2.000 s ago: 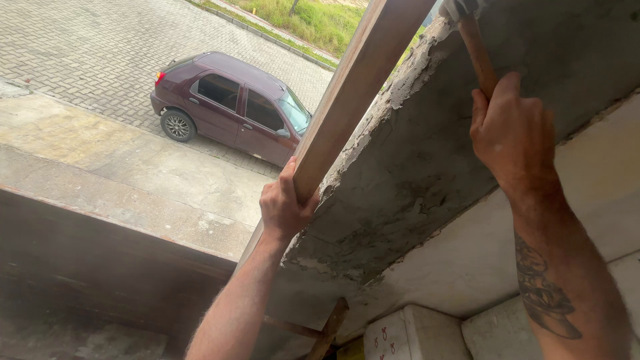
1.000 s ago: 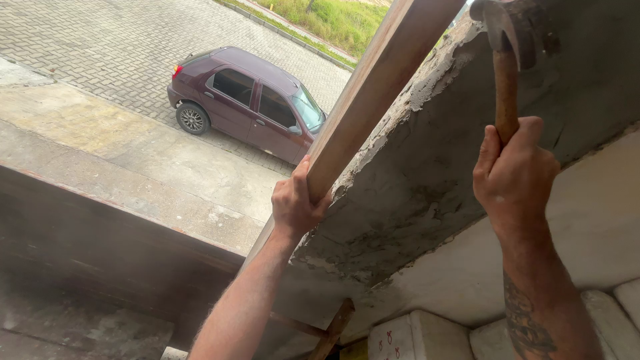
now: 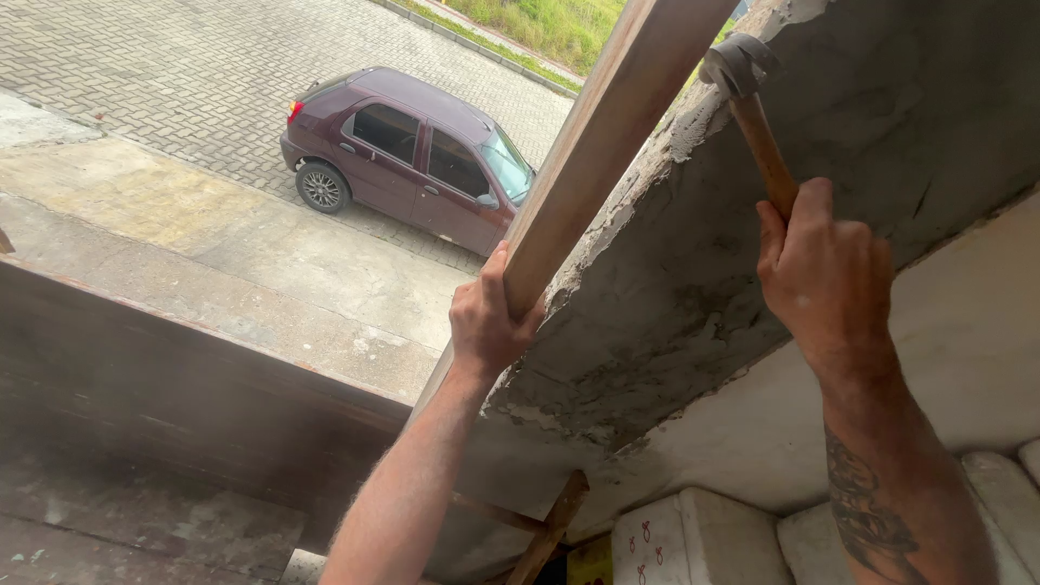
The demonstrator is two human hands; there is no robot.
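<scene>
My left hand (image 3: 491, 321) grips a long wooden board (image 3: 597, 154) that slants from the lower middle to the top of the view. Beside the board, on its right, runs the ragged mortar edge (image 3: 626, 195) of a grey plastered wall surface (image 3: 715, 268). In my right hand (image 3: 833, 272) is the wooden handle of a claw hammer (image 3: 760, 134). The hammer's metal head is up near the mortar edge, to the right of the board; whether it touches anything cannot be told. The board's upper end lies outside the view.
A dark wooden panel (image 3: 187, 349) spans the lower left, with worn boards (image 3: 138, 520) below it. Wooden braces (image 3: 561, 520) and stacked white packages (image 3: 723, 536) are at the bottom. Outside, a maroon car (image 3: 406, 158) stands on block paving (image 3: 203, 73) beyond a concrete strip (image 3: 244, 244).
The hammer has tilted to the left since one second ago, its head now nearer the board. My left hand keeps its hold on the board.
</scene>
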